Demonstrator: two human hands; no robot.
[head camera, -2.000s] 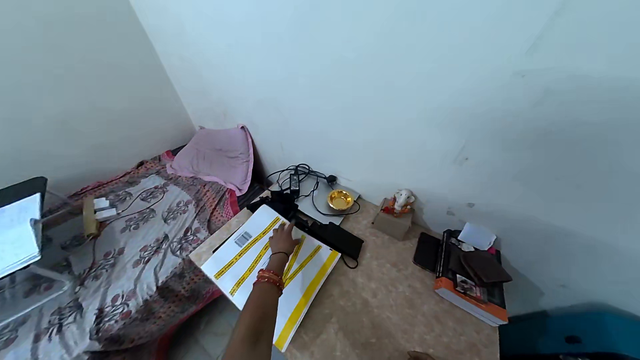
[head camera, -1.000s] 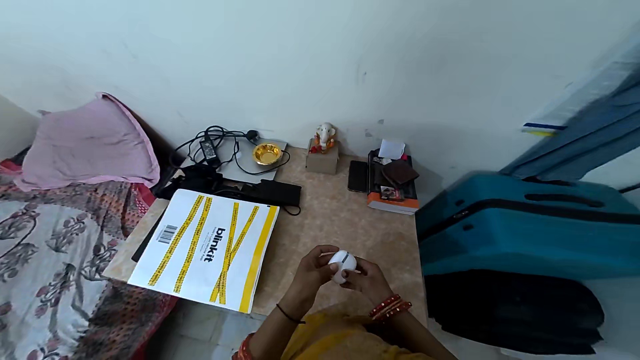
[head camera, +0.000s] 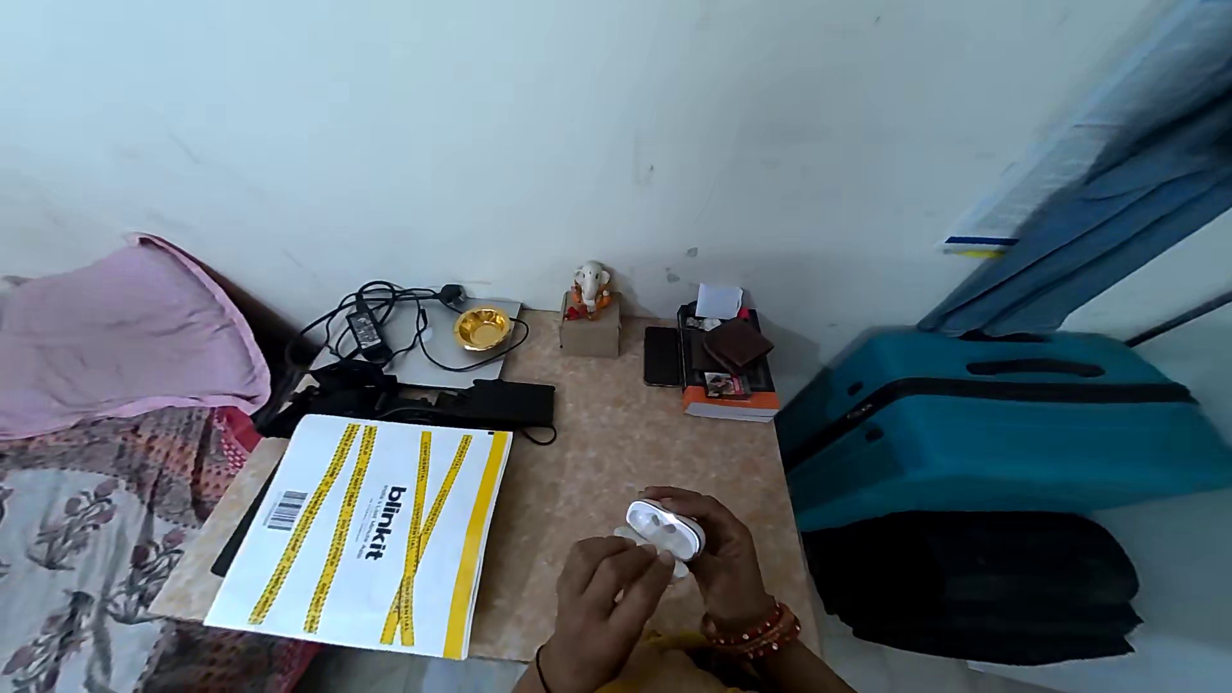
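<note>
Near the front edge of the desk, a small white earbud case (head camera: 666, 530) stands with its lid up. My right hand (head camera: 729, 563) holds it from the right side, fingers around its back. My left hand (head camera: 602, 603) meets it from the lower left, its fingertips at the case's lower part, pinched on a white piece there that they partly cover. Whether that piece is the lid or an earbud I cannot tell. To the left of both hands lies a large white paper bag (head camera: 327, 539) with yellow stripes.
Behind the bag are a black strap-like item (head camera: 510, 402), a charger (head camera: 366, 329) with cables and a golden bowl (head camera: 483, 329). A figurine (head camera: 591, 287) on a box (head camera: 590, 336), a phone (head camera: 661, 356) and a book (head camera: 731, 409) bearing a wallet (head camera: 737, 345) line the back. A teal suitcase (head camera: 1001, 423) stands right.
My left hand, on the white bag two seconds ago, came to the case beside my right hand. The case, shut one second ago, is now open. The view has swung right.
</note>
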